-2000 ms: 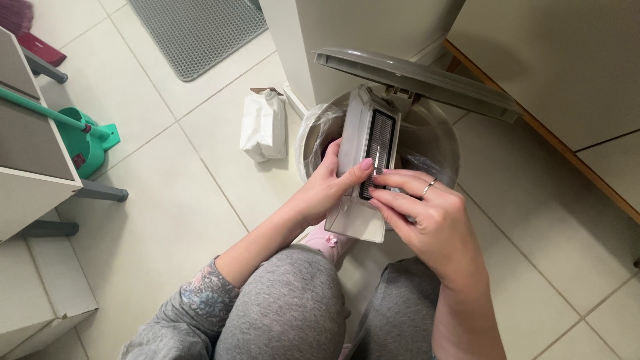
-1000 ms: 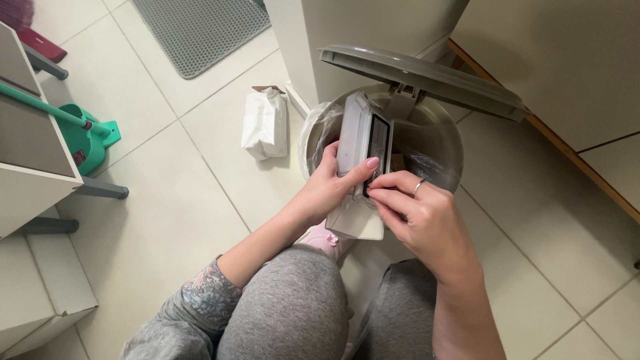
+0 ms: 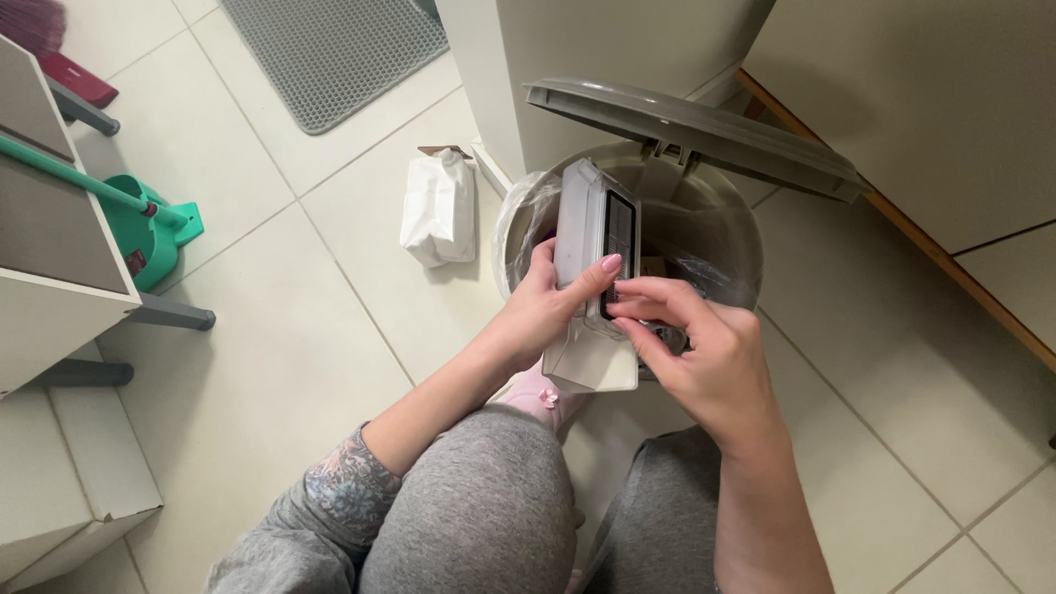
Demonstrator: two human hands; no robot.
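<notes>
My left hand [image 3: 549, 309] holds a pale plastic container [image 3: 582, 214], likely a vacuum dust box, with a dark-framed filter [image 3: 620, 227] set in its side. An opened flap [image 3: 598, 359] of the container hangs at its lower end. The fingertips of my right hand [image 3: 693, 338] are pinched at the lower part of the filter; whether something small sits between them is hidden. Beneath the container stands a round trash bin [image 3: 742, 239] with a clear plastic liner, its grey lid [image 3: 693, 124] raised.
A white packet [image 3: 439, 206] stands on the tiles left of the bin. Farther left are a green dustpan [image 3: 157, 239] and a small cabinet on legs [image 3: 66, 330]. A grey textured mat [image 3: 338, 58] lies beyond, and a cabinet [image 3: 949, 107] stands at the right.
My right fingers have moved down along the filter from its middle to its lower part. The container has turned so that less of the filter's face shows. My left hand keeps its hold.
</notes>
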